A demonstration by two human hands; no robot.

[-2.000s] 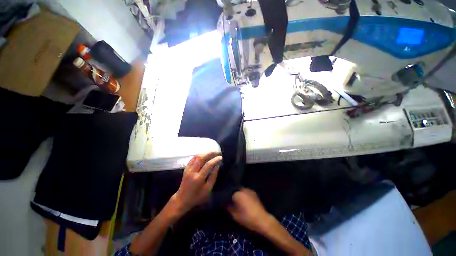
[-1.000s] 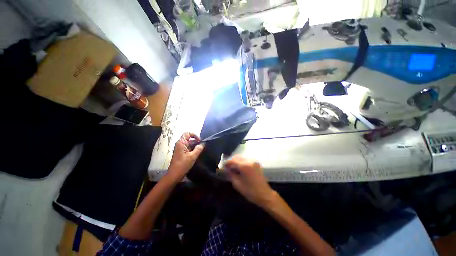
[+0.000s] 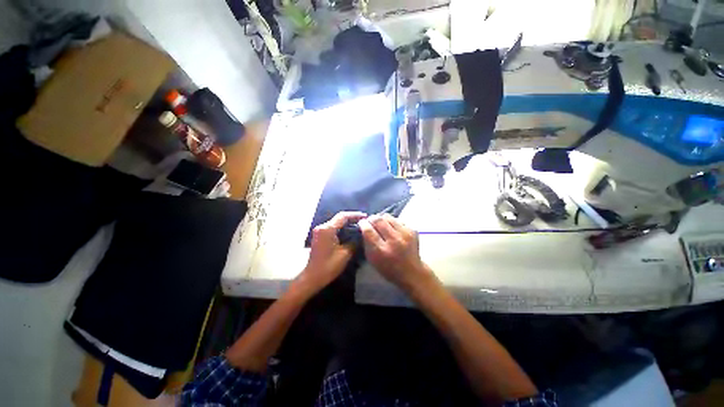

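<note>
A dark garment panel lies on the white machine table, left of and in front of the needle area, and hangs over the front edge. My left hand and my right hand are close together near the front edge, both pinching the bunched cloth between the fingers. The white sewing machine with a blue stripe stands behind and to the right. Glare hides the presser foot and part of the panel.
Dark snips and a pale stick lie under the machine arm. A black stack, a phone, a bottle and a cardboard box are at left. A dark cloth heap lies behind the needle.
My right hand has moved up to meet my left hand at the cloth. My left hand has shifted right, and the cloth edge between the hands is now bunched. The camera view has shifted slightly.
</note>
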